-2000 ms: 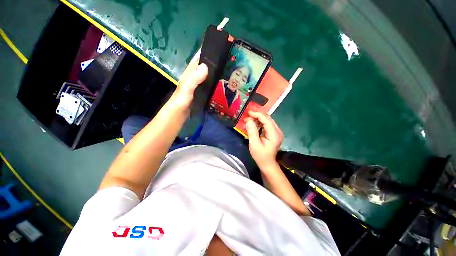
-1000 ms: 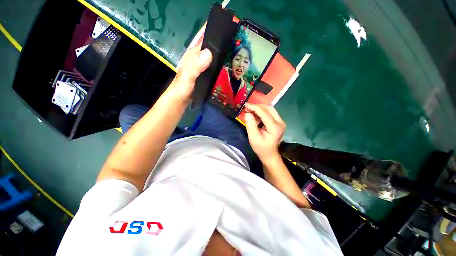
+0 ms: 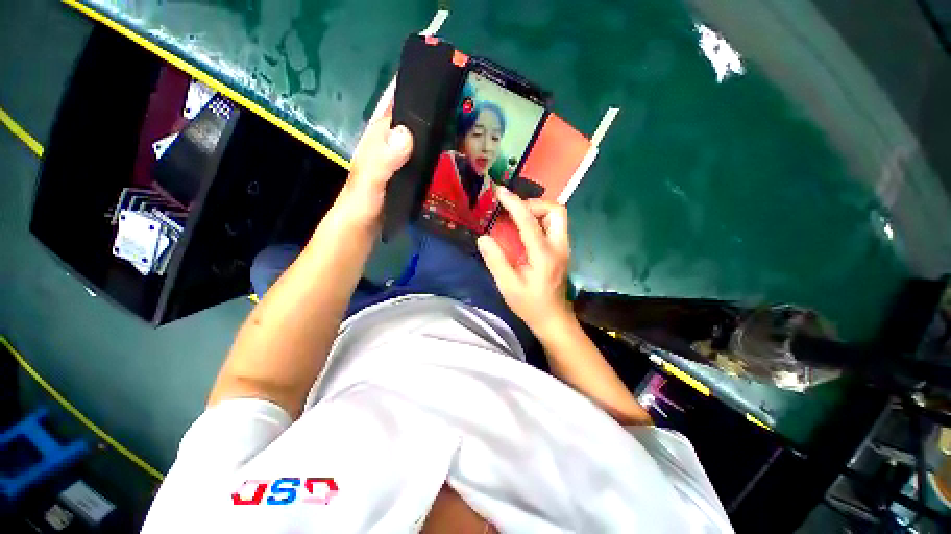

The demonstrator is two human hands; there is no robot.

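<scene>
My left hand (image 3: 378,159) grips the open black flap of a phone case (image 3: 419,115), its thumb on the flap's face. The smartphone (image 3: 482,146) is joined to the flap's right side, its lit screen showing a figure in red. My right hand (image 3: 534,250) is at the phone's lower right; its index finger reaches the screen's lower right edge and other fingers are partly curled. It holds nothing. An orange-red mat (image 3: 558,151) with pale taped edges lies behind the phone on the green bench.
A black crate (image 3: 198,250) stands left of the bench, with white plates (image 3: 144,238) and a dark perforated strip (image 3: 196,146) inside. A dark bar with clear wrapping (image 3: 777,344) lies at the right. A blue stool (image 3: 40,451) is at the lower left.
My right index finger has extended from beside the phone onto the lower right of the screen. The phone and my left hand sit slightly further left in view. The screen picture has changed slightly.
</scene>
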